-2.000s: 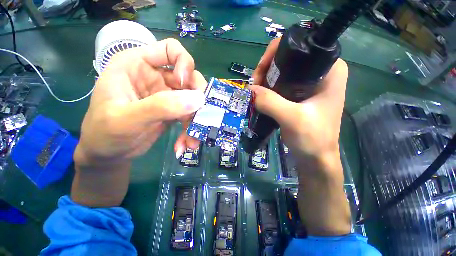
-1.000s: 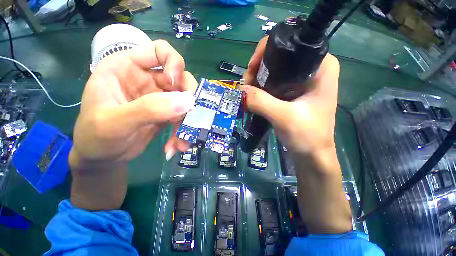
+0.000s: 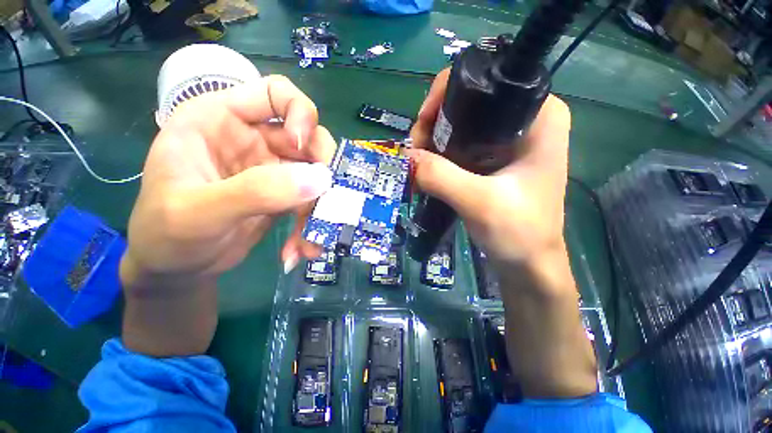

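Observation:
A blue circuit board (image 3: 360,201) with silver shields and an orange strip at its top edge is held above the tray. My left hand (image 3: 220,182) pinches its left edge between thumb and fingers. My right hand (image 3: 499,186) grips the black electric screwdriver (image 3: 487,110), nose pointing down, and its thumb and fingertip touch the board's upper right corner. Below, a clear blister tray (image 3: 347,303) holds slim dark phone housings in two rows, including one (image 3: 313,372) at the lower left. My right forearm hides part of the tray.
A blue parts bin (image 3: 74,266) with tiny screws is at left. A white fan (image 3: 207,72) stands behind my left hand. Stacked clear trays (image 3: 694,254) are at right, with the black cord crossing them. A dark phone-like piece (image 3: 385,116) and small assemblies (image 3: 313,44) lie farther back.
The board and both hands have shifted slightly left in the picture since the first frame. The board is tilted a little differently. Both holds are unchanged.

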